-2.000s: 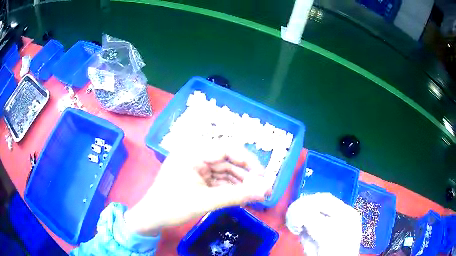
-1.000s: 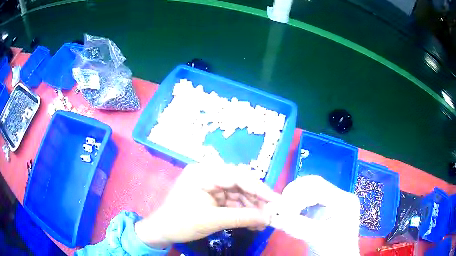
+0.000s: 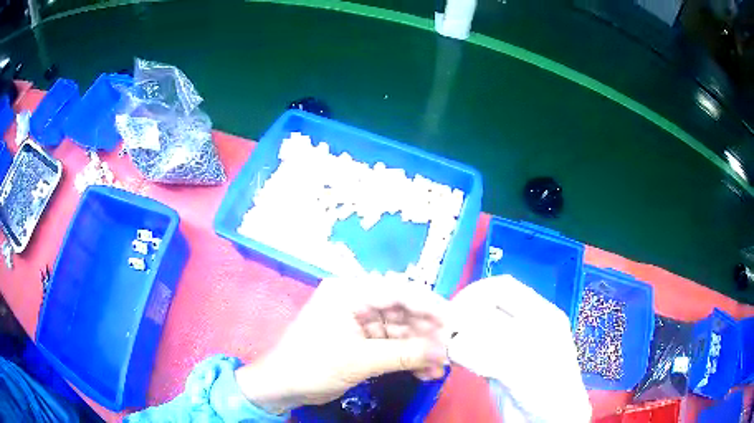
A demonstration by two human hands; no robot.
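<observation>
My left hand [image 3: 355, 339] is bare with a light blue sleeve. Its fingertips meet those of my right hand [image 3: 517, 339], which wears a white glove. A tiny dark spot shows between the fingertips; glare hides what is held there. The large blue housing bin [image 3: 473, 198] with many white plastic housings [image 3: 306, 190] lies just beyond my hands. The small blue parts bin [image 3: 426, 396], dark inside with shiny bits, is partly hidden under my left hand.
A large blue bin [image 3: 91, 306] with several white housings stands left. A clear bag of metal parts [image 3: 178, 149] and a metal tray [image 3: 29, 194] lie beyond it. Right are a blue side bin [image 3: 541, 260], a bin of coppery pieces [image 3: 603, 335], a dark plastic bag [image 3: 668, 359] and a red bin [image 3: 653, 411].
My left hand has moved from over the housing bin down and right to meet my right hand. The fingertips remain together since one second ago. The camera view has shifted slightly.
</observation>
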